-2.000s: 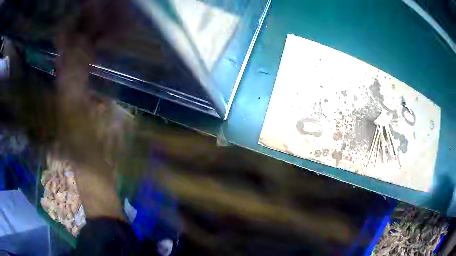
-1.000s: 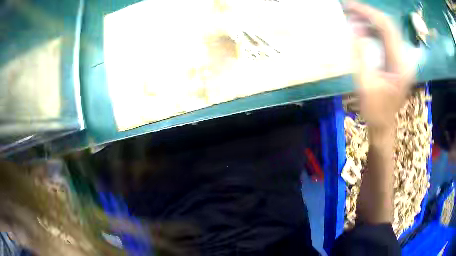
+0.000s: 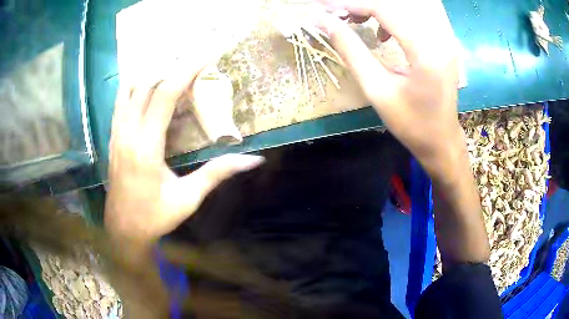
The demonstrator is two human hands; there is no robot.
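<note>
A beige tapered moulded part lies at the near edge of the stained work board. My left hand is around its left side, with the fingertips close to its upper end and the thumb spread away below it. My left hand looks open, not closed on the part. Several thin pale sticks fan out on the board. My right hand is bent over the board just right of them, its fingertips near their upper ends. Glare hides the white blob and whether those fingertips hold anything small.
A blue crate of jumbled beige parts is below the bench at right. Another crate with beige pieces is at lower left, partly behind a brown blur. A clear-sided box stands left on the green bench. Small pale pieces lie at upper right.
My right hand has moved left from the bench above the blue crate to the sticks. My left hand now shows clearly over the board, beside the beige part.
</note>
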